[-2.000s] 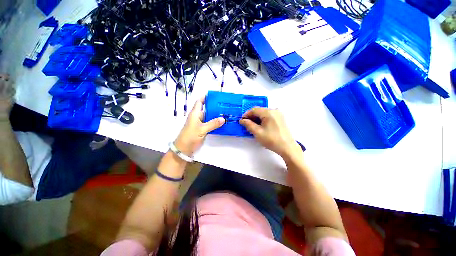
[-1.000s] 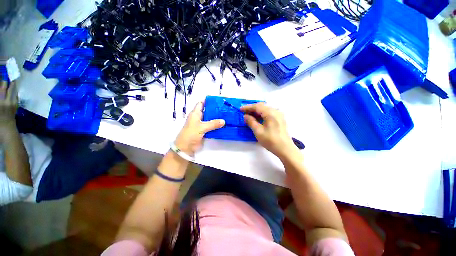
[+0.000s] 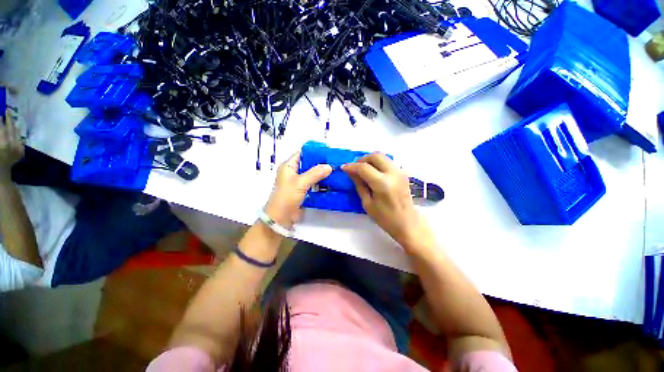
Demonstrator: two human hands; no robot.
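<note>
A blue insert tray (image 3: 335,200) lies on the white table near its front edge. My left hand (image 3: 295,190) grips its left side, with the thumb on top. My right hand (image 3: 382,190) covers its right part, fingertips pinched near the upper middle of the tray, close to the left thumb. What the right fingertips hold is too small and covered to tell clearly. A coiled black cable bundle (image 3: 428,190) with a white band sticks out to the right, behind my right hand. Most of the tray slots are hidden by my hands.
A large cable pile (image 3: 255,54) lies at centre back. Printed cards (image 3: 429,62) are behind right. A nested tray stack (image 3: 542,171) and larger tray stack (image 3: 575,69) stand right. Filled trays (image 3: 109,156) overlap at left, coils protruding. Another person's arm (image 3: 16,196) is far left.
My right fingertips have moved slightly left towards my left thumb, near the tray's upper middle. The coiled bundle shows more to the right of my right hand. The view has shifted slightly.
</note>
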